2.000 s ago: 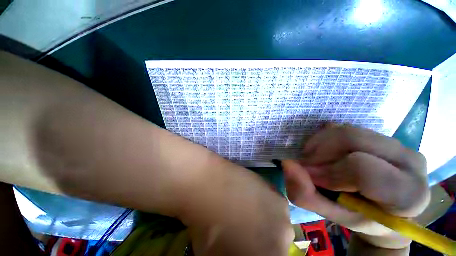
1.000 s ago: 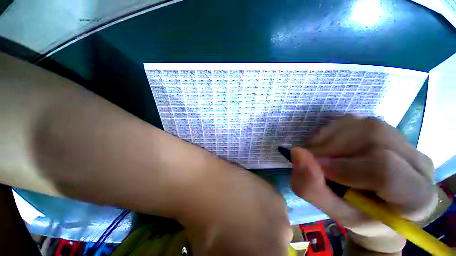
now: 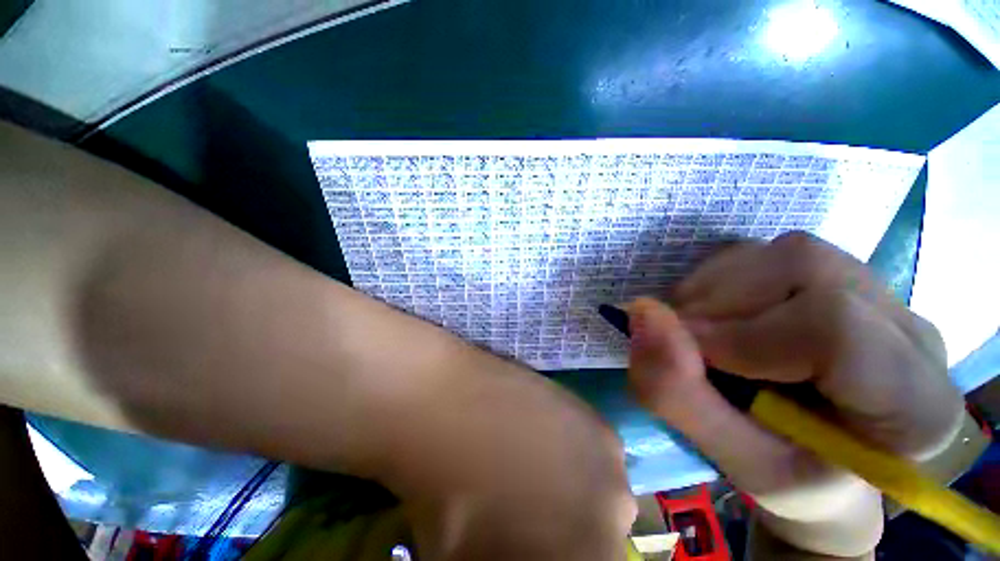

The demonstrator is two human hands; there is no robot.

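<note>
A white printed grid sheet (image 3: 472,219) lies flat on the dark green bench surface (image 3: 472,77). My right hand (image 3: 800,351) is shut on a marker pen (image 3: 866,455) with a yellow barrel. Its black tip is over the lower middle part of the grid; whether it touches the paper I cannot tell. My left forearm crosses from the left edge, over the sheet's lower left side. My left hand (image 3: 537,471) is at the bottom centre, with its fingers hidden or cut off by the lower edge, so its hold cannot be seen.
A pale band (image 3: 165,55) runs across the upper left. A bright white surface (image 3: 965,252) lies at the right edge. Red objects (image 3: 693,526) show below the bench's near edge. Yellow cloth (image 3: 340,526) shows at the bottom. A light glares on the bench at the upper right.
My right hand and the pen tip have moved up the sheet, away from its near edge. The sheet appears slightly farther left in view. My left arm has hardly moved.
</note>
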